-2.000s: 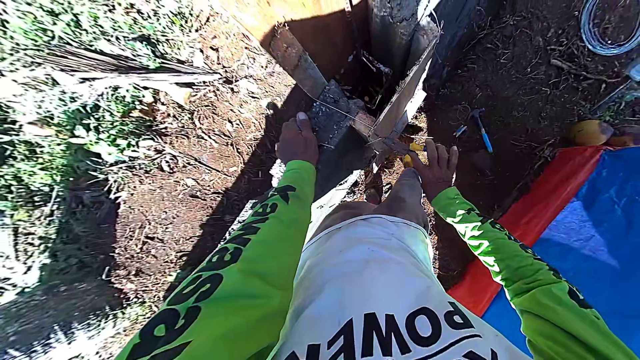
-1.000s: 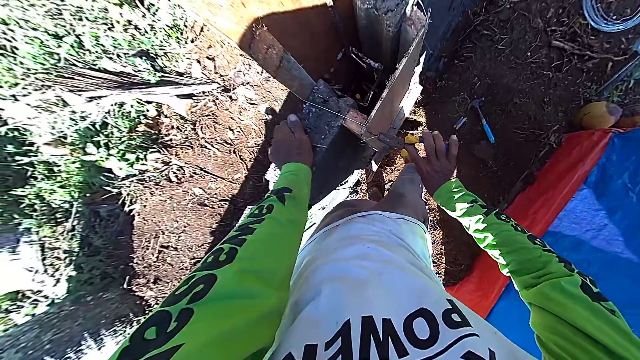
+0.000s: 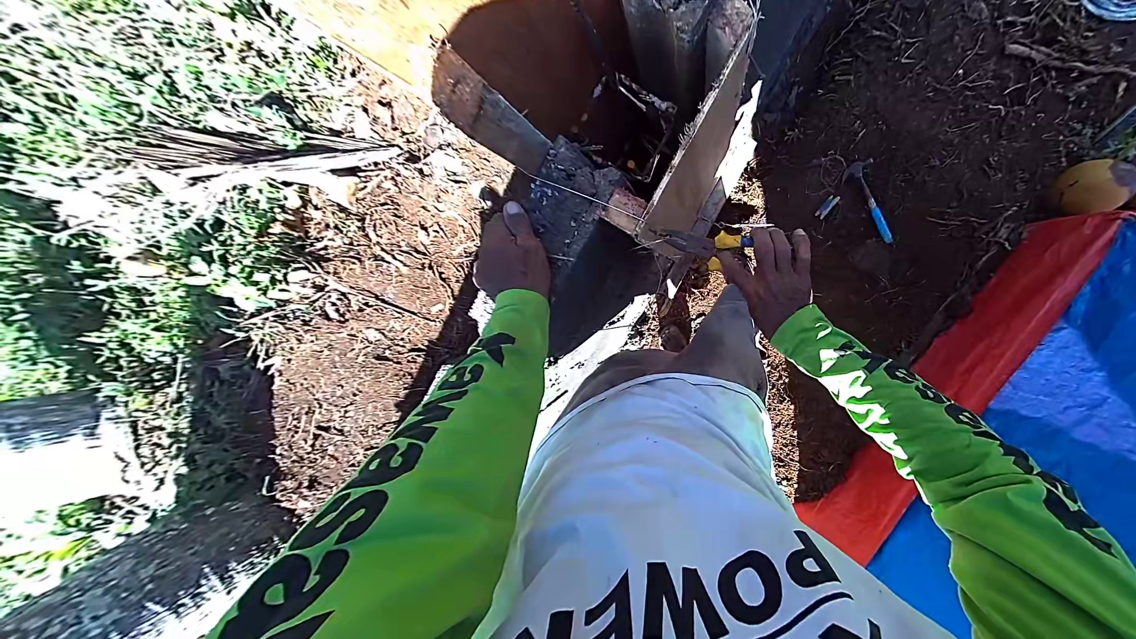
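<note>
My right hand (image 3: 774,271) grips the yellow handles of pliers (image 3: 729,241), whose jaws are at a thin wire beside the lower end of an upright wooden board (image 3: 701,142). The wire (image 3: 572,189) runs left from there across a rough, dark wood or concrete block (image 3: 568,200). My left hand (image 3: 513,253) rests against the left side of that block, its thumb up; whether its fingers grip the edge is hidden. A wooden plank (image 3: 493,115) slants from the block to the upper left.
A blue-handled hammer (image 3: 874,209) lies on the soil at right, beside a small blue tool (image 3: 827,207). A red and blue tarpaulin (image 3: 985,328) spreads at lower right, near a yellowish round object (image 3: 1090,186). A dry palm frond (image 3: 266,158) lies on the grass at left.
</note>
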